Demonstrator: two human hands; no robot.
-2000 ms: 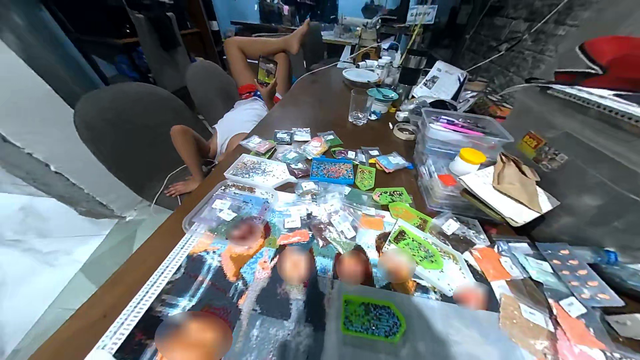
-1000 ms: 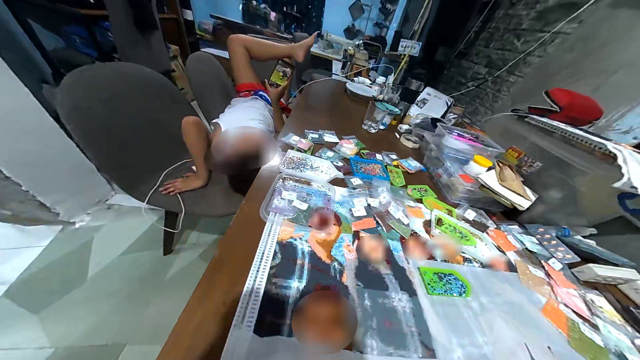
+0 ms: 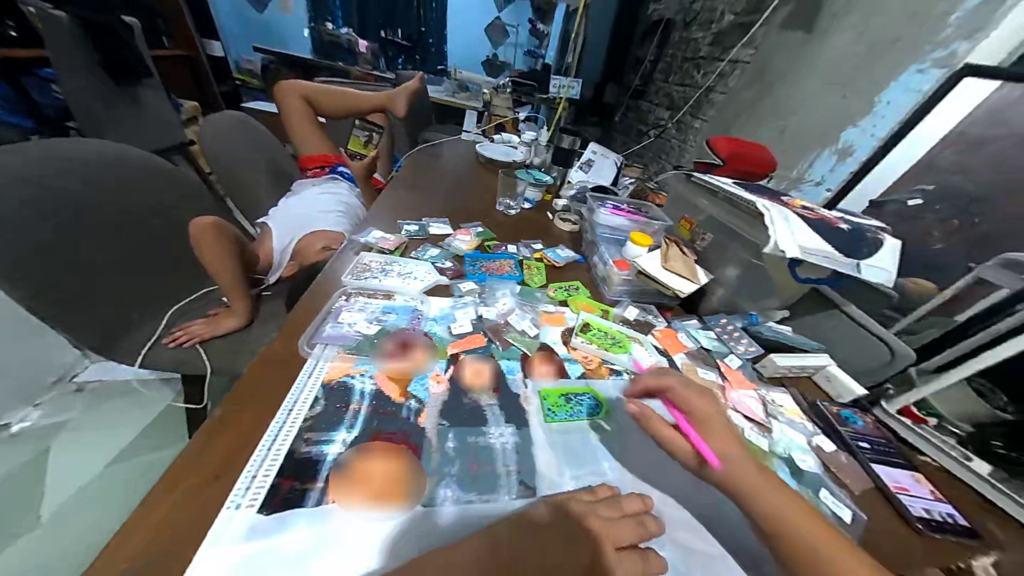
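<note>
My right hand [image 3: 688,424] holds a pink pen [image 3: 690,432] between thumb and fingers, its tip pointing up and left. Just left of it lies a green tray [image 3: 573,405] of dark blue and teal beads on white cover paper [image 3: 560,464]. My left hand [image 3: 596,532] rests flat on that paper nearer me, fingers slightly apart, with nothing seen in it. Under the paper's edge spreads a diamond painting canvas [image 3: 480,440] showing several people. A white tray [image 3: 588,346] with a green tray of beads in it lies at the canvas's upper right.
Small bead bags [image 3: 520,320], a white bead tray [image 3: 392,272] and a blue tray [image 3: 492,266] cover the table's middle. A clear plastic box [image 3: 624,240] and a drinking glass [image 3: 510,192] stand beyond. At right lies a phone [image 3: 896,468]. Another person lies across chairs at left.
Both my hands have come into view, the right one with the pink pen; neither shows in the earlier frames. The view has shifted to take in more of the right side.
</note>
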